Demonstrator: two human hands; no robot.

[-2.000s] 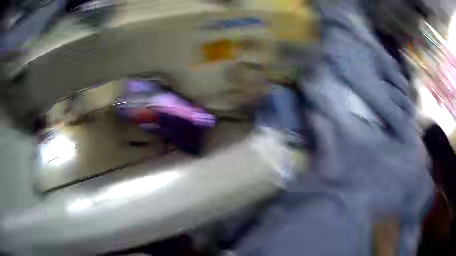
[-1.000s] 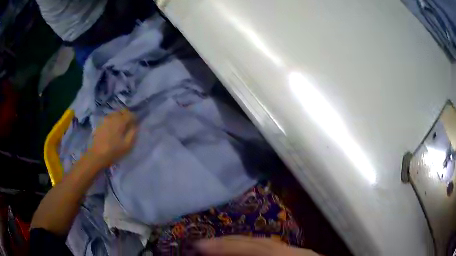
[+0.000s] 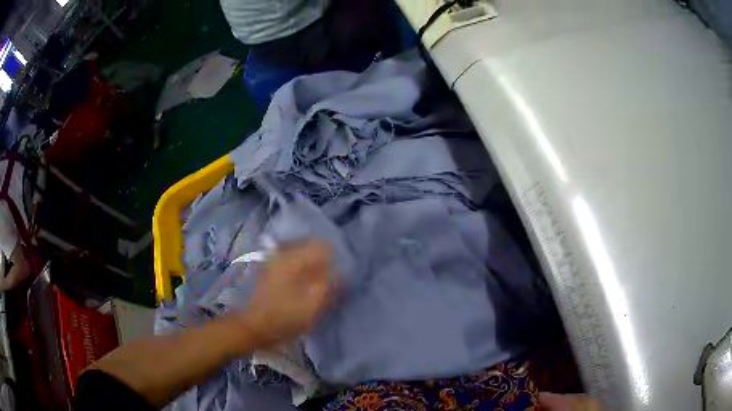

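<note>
A heap of blue-grey cloth pieces [image 3: 401,297] with frayed edges lies left of the white table, over a yellow-rimmed container. My left hand [image 3: 293,285] reaches in from the lower left and is blurred. Its fingers are closed on a raised fold of the blue-grey cloth. My right hand [image 3: 570,401] shows only as a strip at the bottom edge, beside the patterned fabric on my lap; its fingers are mostly cut off.
The white table [image 3: 586,160] with a ruler scale along its edge fills the right side. The container's yellow rim [image 3: 167,233] stands left of the heap. Patterned fabric [image 3: 449,393] covers my lap. A red box [image 3: 84,333] is at lower left. A person's clothed part [image 3: 273,18] shows at the top.
The view has swung from the machine to the cloth heap, which now sits farther right in the picture. My left hand now has a cloth fold raised. My right hand shows less.
</note>
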